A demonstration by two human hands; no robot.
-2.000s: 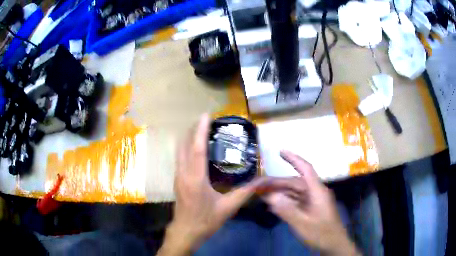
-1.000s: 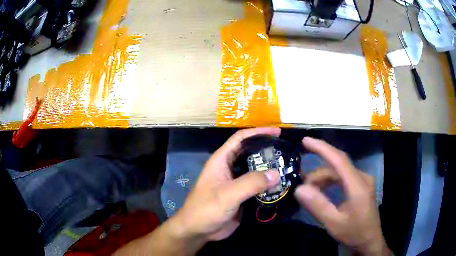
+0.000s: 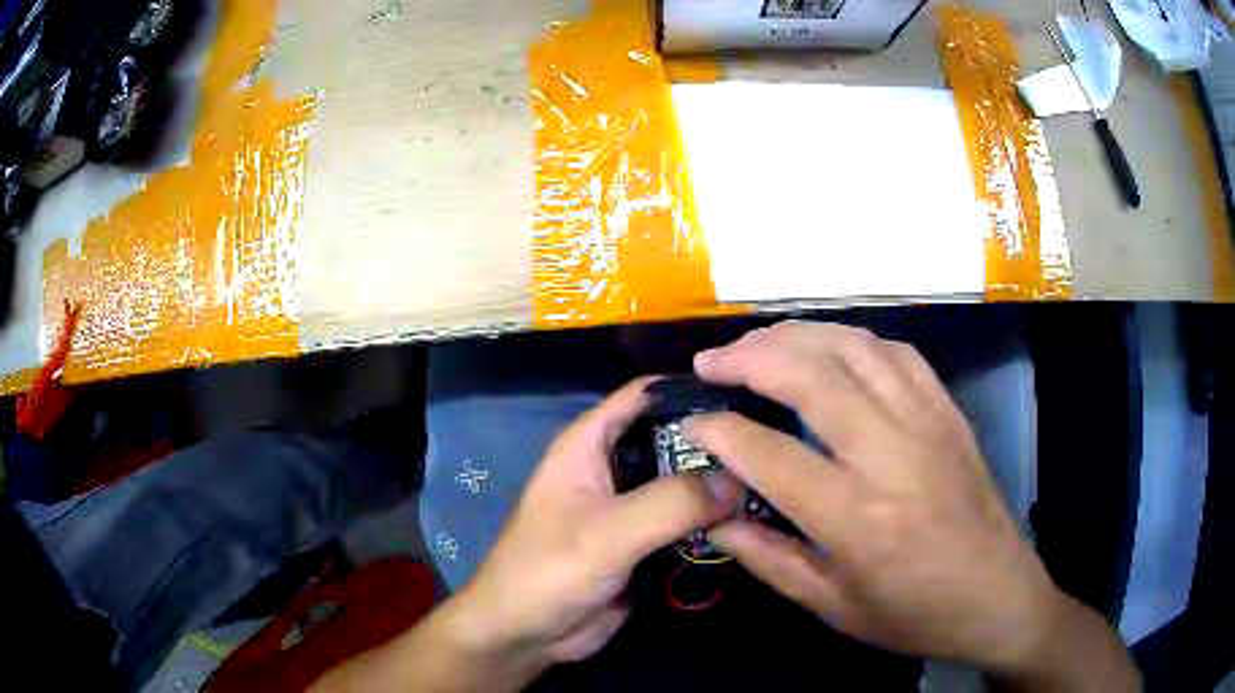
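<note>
A black camera housing (image 3: 634,451) is held above my lap, below the bench's front edge, its open back facing up. A silver circuit board (image 3: 684,454) shows inside it between my fingers, with thin red and yellow wires (image 3: 696,585) at its lower edge. My left hand (image 3: 569,528) grips the housing from the left, its thumb on the board. My right hand (image 3: 880,487) lies over the housing's right side, fingertips on the board and rim. It covers much of the housing. Whether it holds a small part is hidden.
The bench edge runs across above my hands, with orange tape (image 3: 610,176) and a white sheet (image 3: 833,190). The screw feeder (image 3: 786,25) is cut off at the top. A hand screwdriver (image 3: 1117,163) and white bracket (image 3: 1056,90) lie right. Black parts (image 3: 109,95) lie left, above a red item (image 3: 44,393).
The housing went from the bench edge down over my lap. In the last second, my right hand moved left from beside the housing onto it. The view has shifted.
</note>
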